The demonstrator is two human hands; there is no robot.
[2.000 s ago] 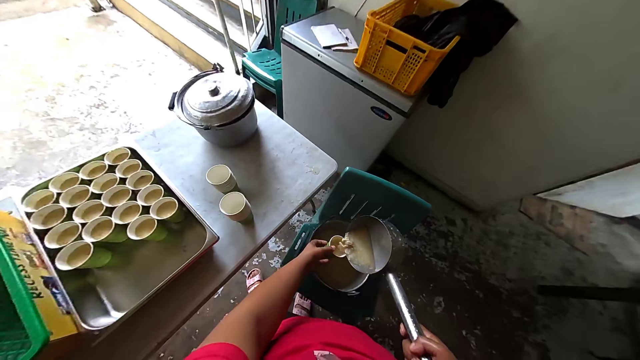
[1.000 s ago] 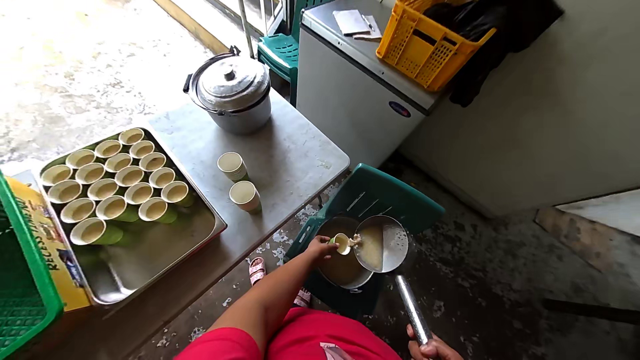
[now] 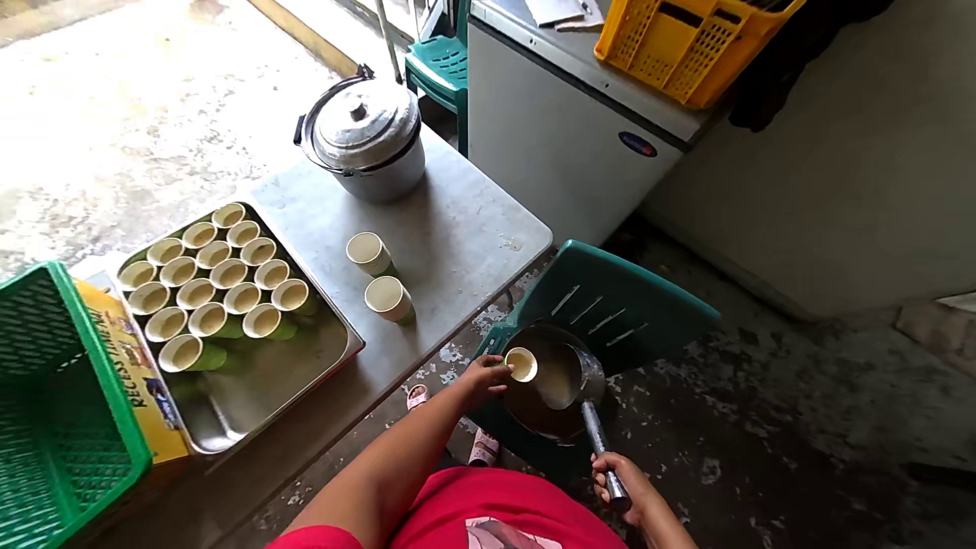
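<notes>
My left hand (image 3: 486, 377) holds a paper cup (image 3: 521, 365) with pale liquid in it, over the left side of a large pot (image 3: 526, 412). The pot of liquid rests on a green plastic chair (image 3: 633, 305). My right hand (image 3: 621, 484) grips the metal handle of a saucepan (image 3: 591, 377), whose bowl is tilted down inside the pot. On the table, several filled paper cups (image 3: 196, 293) stand in rows in a steel tray (image 3: 259, 412). Two more paper cups (image 3: 387, 299) stand right of the tray, near a lidded aluminium pot (image 3: 381, 171).
The grey table (image 3: 473, 221) has its edge between the tray and the chair. A green plastic basket (image 3: 114, 404) and a yellow carton (image 3: 145, 381) lie at the left. Behind are a chest freezer (image 3: 549, 130) bearing a yellow crate (image 3: 663, 53), and another green chair (image 3: 442, 65).
The saucepan, earlier raised beside the cup with liquid in it, is now lower and tipped into the pot. My left hand has drawn the cup slightly away from it.
</notes>
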